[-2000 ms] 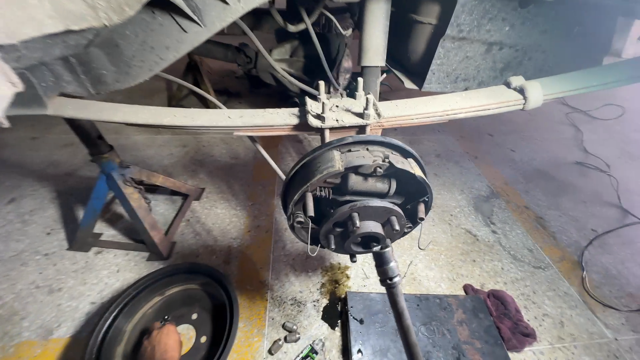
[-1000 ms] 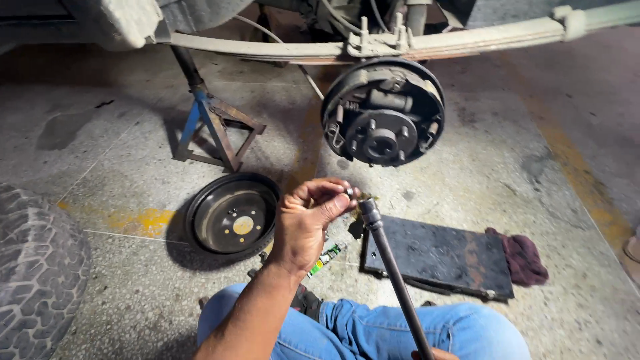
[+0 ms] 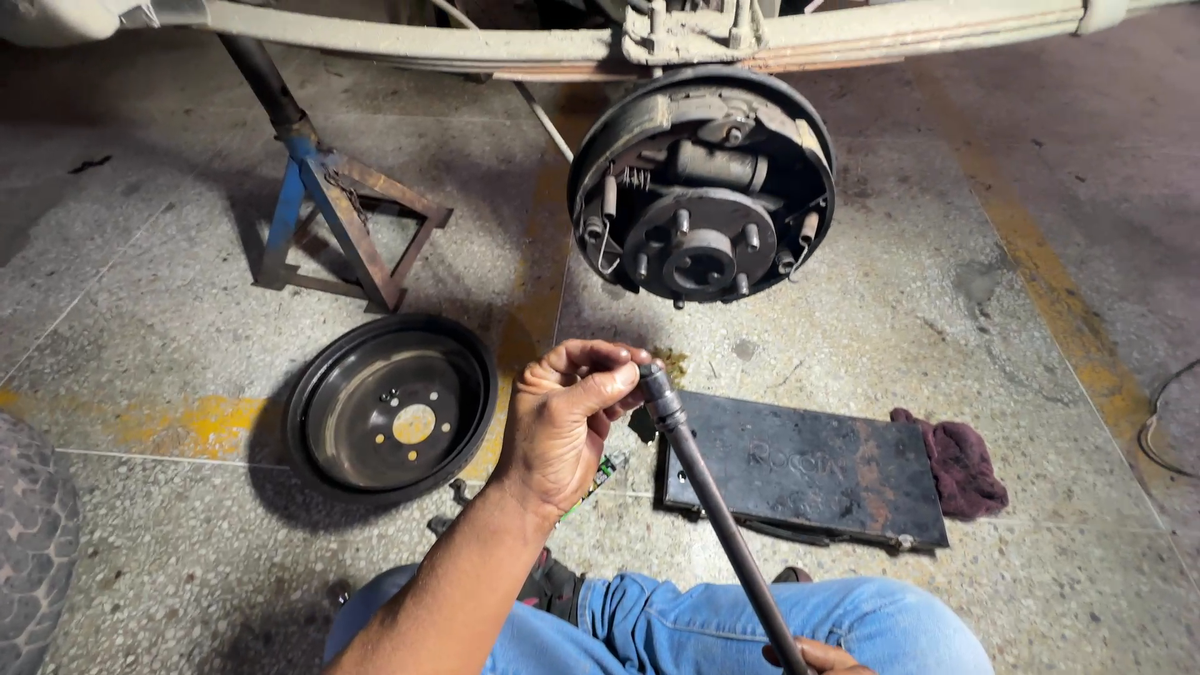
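Observation:
My left hand (image 3: 577, 412) pinches a small dark metal piece, perhaps a bolt, against the open end of a socket (image 3: 662, 398). The socket sits on a long steel extension bar (image 3: 727, 525), which slants down to the right. At the bottom edge my right hand (image 3: 817, 656) grips the bar's lower end and is partly out of view. Beyond the hands hangs the drum brake assembly (image 3: 703, 178), with its wheel hub (image 3: 698, 246) and studs bare. A brake drum (image 3: 314, 412) lies on the floor to the left, small metal parts inside it.
A leaf spring (image 3: 422, 37) crosses the top. A blue, rusty jack stand (image 3: 337, 216) stands at the left, a tyre (image 3: 33, 553) at the left edge. A black metal case (image 3: 797, 469) lies at the right against a maroon rag (image 3: 966, 469). A green tube (image 3: 592, 486) lies behind my left wrist.
Two seconds ago a hand was in the brake drum and the socket was at the hub. Since then, the socket has come back toward me, and my left hand has come to its tip.

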